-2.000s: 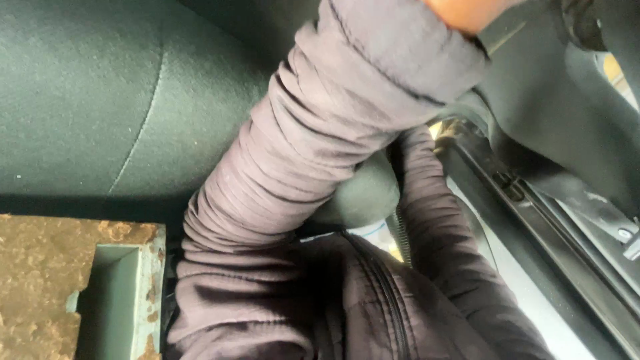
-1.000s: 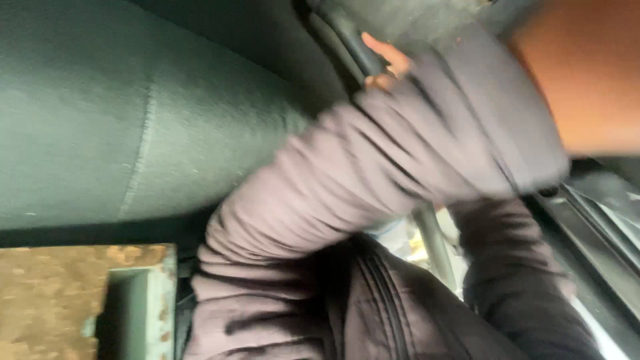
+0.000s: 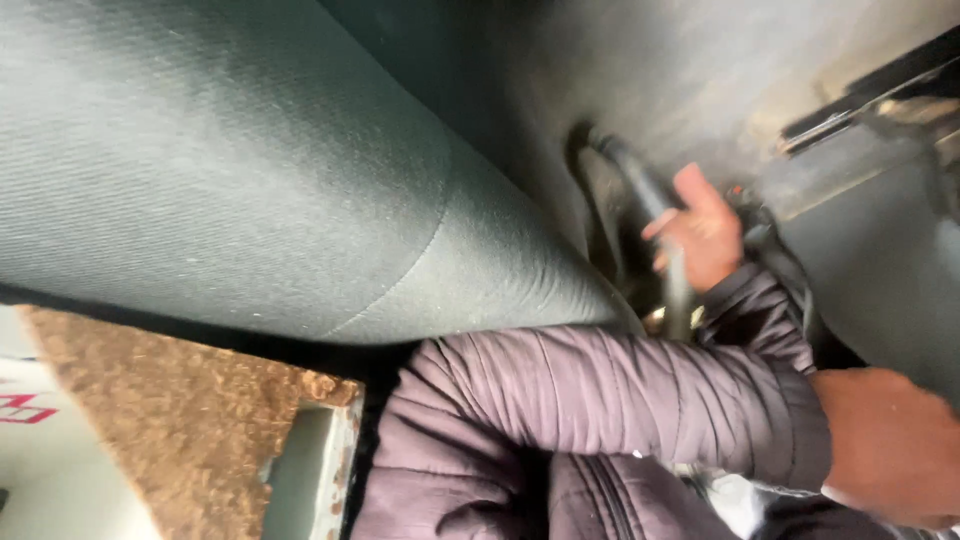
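My right hand (image 3: 705, 232) is right of centre, beyond the forearm of my left arm. Its palm and spread thumb show, and its fingers touch or lie close against a grey bar (image 3: 637, 176), with motion blur hiding whether they grip it. My left hand (image 3: 892, 450) is at the lower right edge; its wrist and back show, its fingers are out of sight. The padded left sleeve (image 3: 600, 390) crosses the lower middle, in front of my right arm.
A grey-green fabric seat or cushion (image 3: 225, 165) fills the upper left. Below it lies a rough brown panel (image 3: 172, 420) beside a chipped metal edge (image 3: 341, 457). A dark rail (image 3: 862, 97) is at the upper right.
My left forearm has swung down from the upper right to the lower right. My right hand, partly seen one second ago, now shows beyond the sleeve. The view has shifted.
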